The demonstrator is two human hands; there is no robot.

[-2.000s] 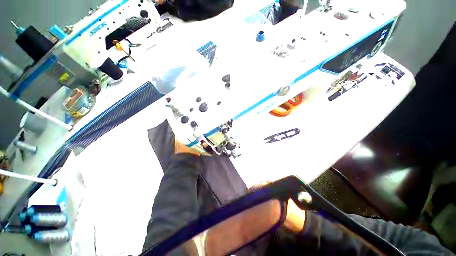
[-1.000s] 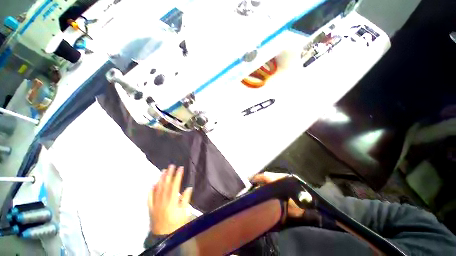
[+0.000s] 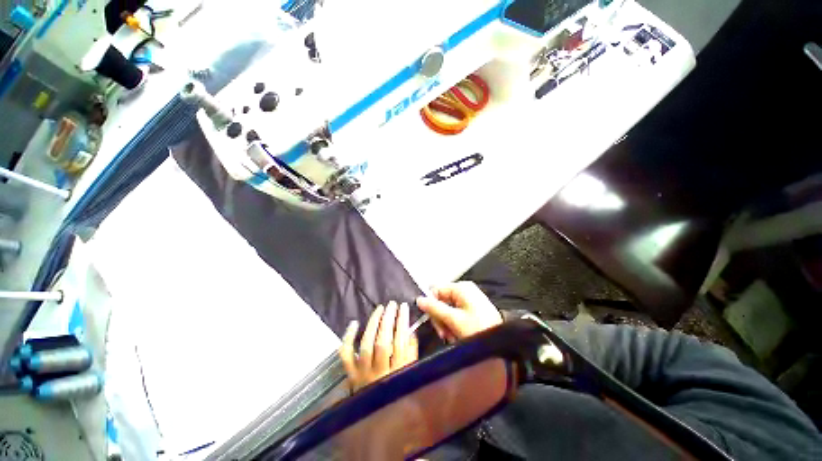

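Note:
A dark fabric piece [image 3: 315,243] lies on the white table, from beside and under the sewing machine's needle area [image 3: 338,185] to the near edge. My left hand [image 3: 383,344] lies on its near end, palm down, fingers a little spread. My right hand [image 3: 461,311] is just right of it, thumb and fingers pinched at the fabric's near right corner. A small pale strip shows between the hands; what it is cannot be told. The glasses frame hides both wrists and part of my left hand.
Black thread snips [image 3: 452,169] and orange-handled scissors [image 3: 455,103] lie right of the needle. Small metal tools [image 3: 568,58] lie at the table's right end. A white sheet [image 3: 189,297] lies left of the fabric. Thread cones [image 3: 59,369] are at the left edge.
My left hand has come from beside the needle back to the fabric's near end, close to my right hand. My right hand now shows clearly at the corner. The view has shifted.

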